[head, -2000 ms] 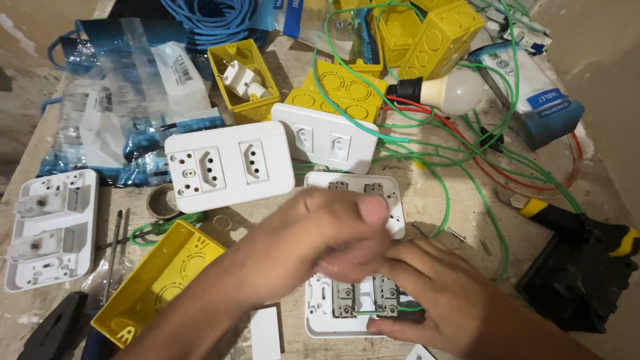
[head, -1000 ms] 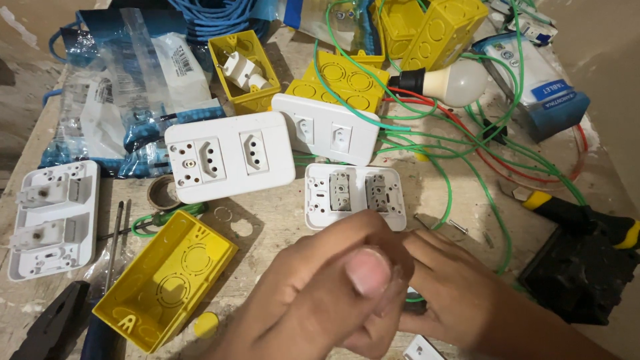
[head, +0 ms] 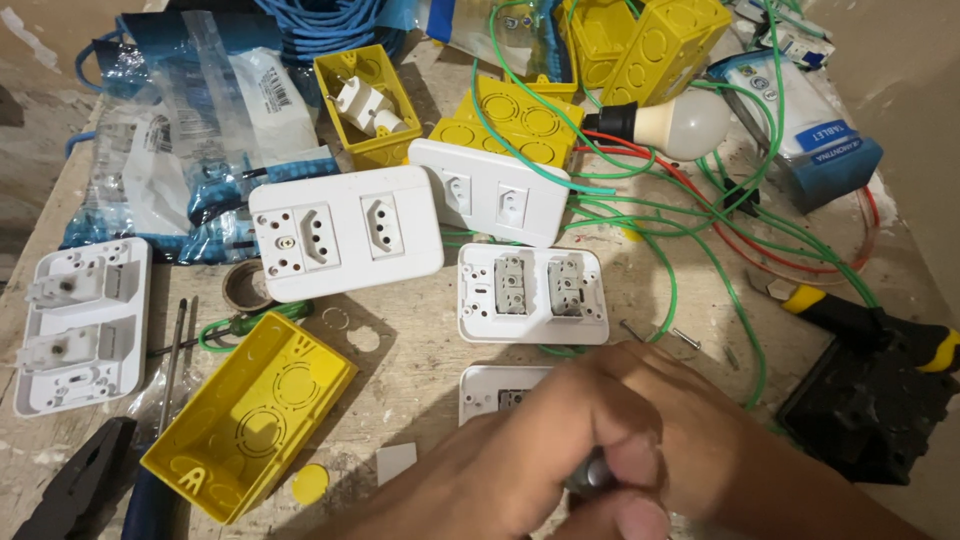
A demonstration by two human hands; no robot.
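My left hand (head: pixel 547 442) is curled around a dark, rounded tool end (head: pixel 590 474), probably a screwdriver handle; its tip is hidden. My right hand (head: pixel 690 420) lies behind it, over a white outlet plate (head: pixel 480 382) seen from the back, with its fingers mostly out of sight. Whether it grips that plate cannot be told. Just above the hands, another white plate lies back side up (head: pixel 532 326), carrying two grey socket modules. Two assembled white outlet plates sit farther up, one face up (head: pixel 349 259), the other leaning on a yellow box (head: pixel 472 202).
At left are a plate with two modules (head: pixel 135 322), an empty yellow electrical box (head: pixel 225 420), black-handled pliers (head: pixel 75 480) and a screwdriver (head: pixel 171 367). Blue-and-clear packets (head: pixel 202 135) lie behind. A light bulb (head: pixel 694 124), green wires (head: pixel 671 281), screws (head: pixel 686 339) and a yellow-black cutter (head: pixel 847 315) occupy the right.
Both hands have moved down from the upper back-side plate, which they partly covered two seconds ago. The dark tool end in my left hand has come into sight.
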